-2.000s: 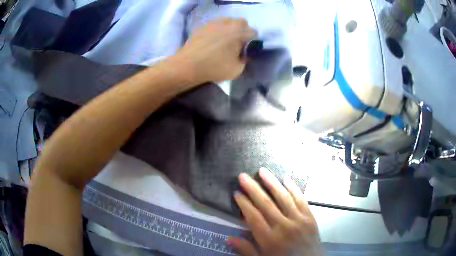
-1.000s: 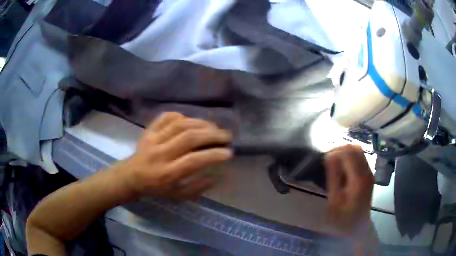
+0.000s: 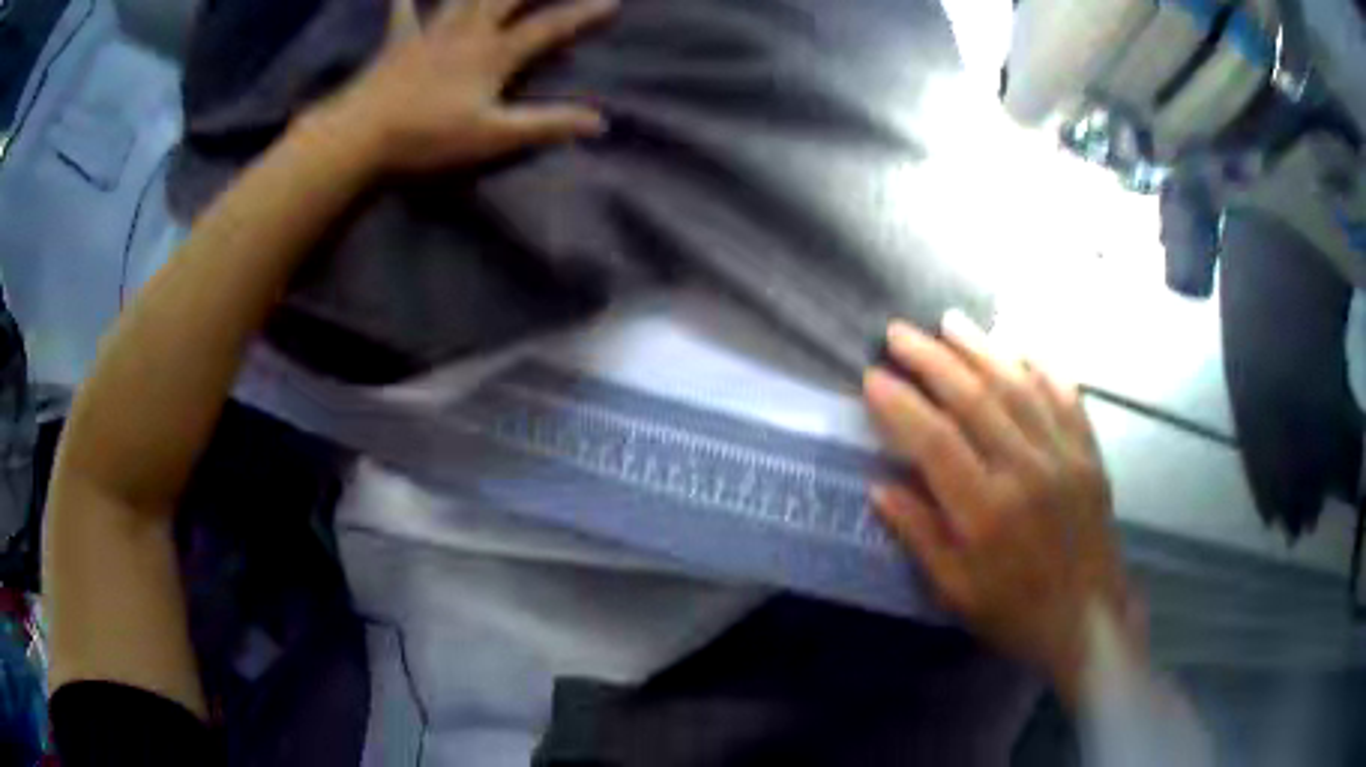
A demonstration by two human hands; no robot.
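Dark charcoal-brown cloth [image 3: 719, 195] lies spread and wrinkled over the white machine table, left of the sewing machine. My left hand [image 3: 465, 83] rests on the cloth at the upper left, fingers spread, holding nothing that I can see. My right hand [image 3: 996, 465] lies at the cloth's right corner near the table edge, fingertips on or over the corner. Whether it pinches the cloth is not clear. The white sewing machine head [image 3: 1116, 68] is cut off by the top edge. Lamp glare washes out the cloth's right side.
A grey ruler strip [image 3: 689, 480] runs along the table's front edge. A dark notched cut piece [image 3: 1288, 375] lies right of the needle area. Light grey-blue panels [image 3: 83, 150] are at the left. Light and dark cloth [image 3: 450, 599] hangs or lies below the table edge.
The dark cloth is now spread flatter and covers more of the table. My left hand has moved up and away onto it, fingers spread. The view has shifted, with the machine head higher.
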